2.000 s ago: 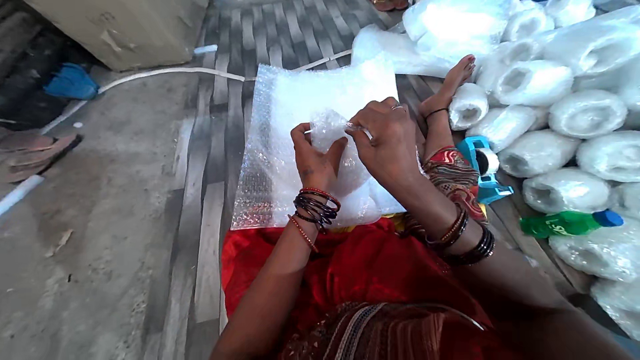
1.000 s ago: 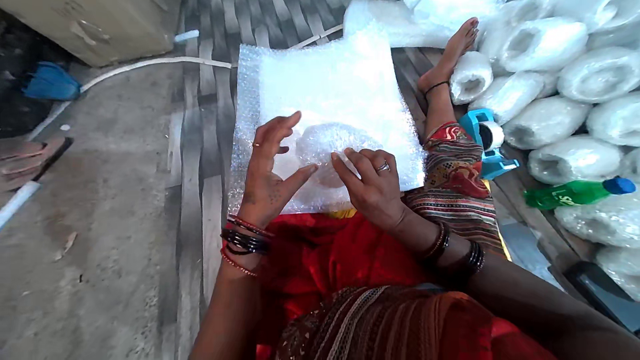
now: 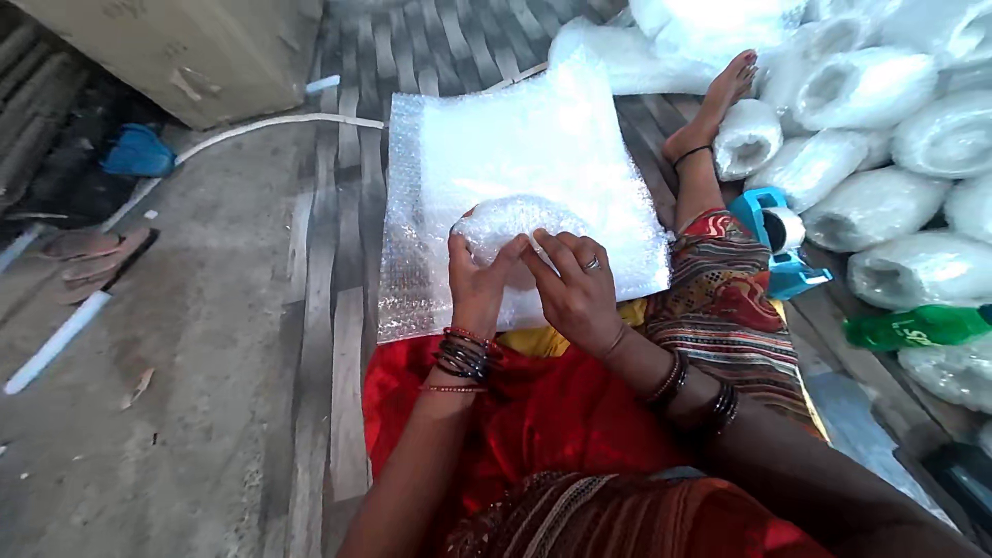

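A rounded item wrapped in clear bubble wrap (image 3: 518,218) rests over a flat sheet of bubble wrap (image 3: 527,147) in front of me. My left hand (image 3: 482,271) grips the left side of the wrapped item, with the thumb on its near face. My right hand (image 3: 572,283) has its fingertips at the near edge of the same item, close to the left thumb; whether they pinch the wrap is not clear. A blue tape dispenser (image 3: 798,280) with a roll of tape stands right of my knee.
Many bubble-wrapped bundles (image 3: 876,89) are piled at the right. A green plastic bottle (image 3: 918,327) lies against them. At the upper left are a large cardboard box (image 3: 194,54) and a blue object (image 3: 139,151). Sandals (image 3: 105,260) lie on the concrete at the left.
A second ago my left hand was open beside the wrapped item; now it grips the item's left side. My right hand's fingers have stayed at the near edge.
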